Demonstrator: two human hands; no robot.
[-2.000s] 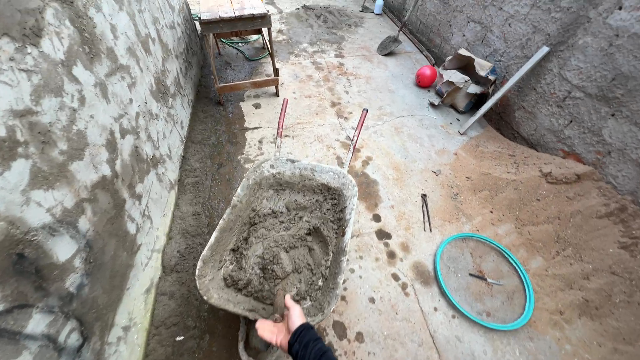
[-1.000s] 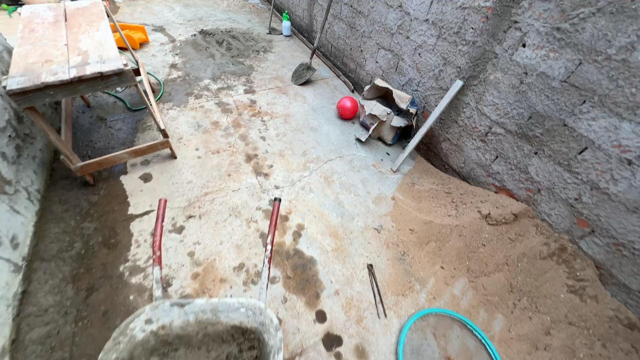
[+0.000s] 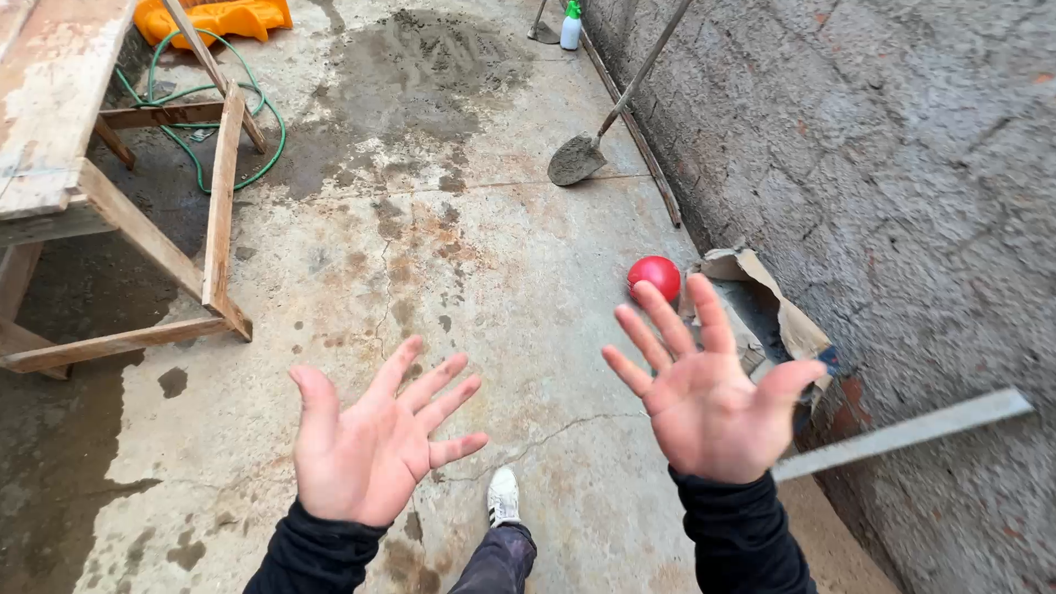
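Note:
Both of my hands are raised in front of me, palms showing and fingers spread, in black sleeves. My left hand (image 3: 375, 445) is left of centre above the concrete floor and holds nothing. Right of centre is my right hand (image 3: 709, 388), empty too; in the view its fingertips overlap the lower edge of a red ball (image 3: 654, 278). Beside the ball, partly behind my right hand, lies a torn paper sack (image 3: 796, 322). A white shoe (image 3: 503, 495) of mine stands on the floor between my hands.
A wooden work table (image 3: 62, 107) stands at left, near a green hose (image 3: 280, 140) and an orange object (image 3: 214, 18). A shovel (image 3: 577, 159), a spray bottle (image 3: 571, 26) and a straight bar (image 3: 907, 433) are near the rough right wall (image 3: 924, 206). Wet mortar (image 3: 437, 58) lies farther back.
Two seconds ago one hand was at the mortar-filled wheelbarrow; now both hands are up and spread. The view has moved forward, and the wheelbarrow and teal-rimmed sieve are out of it.

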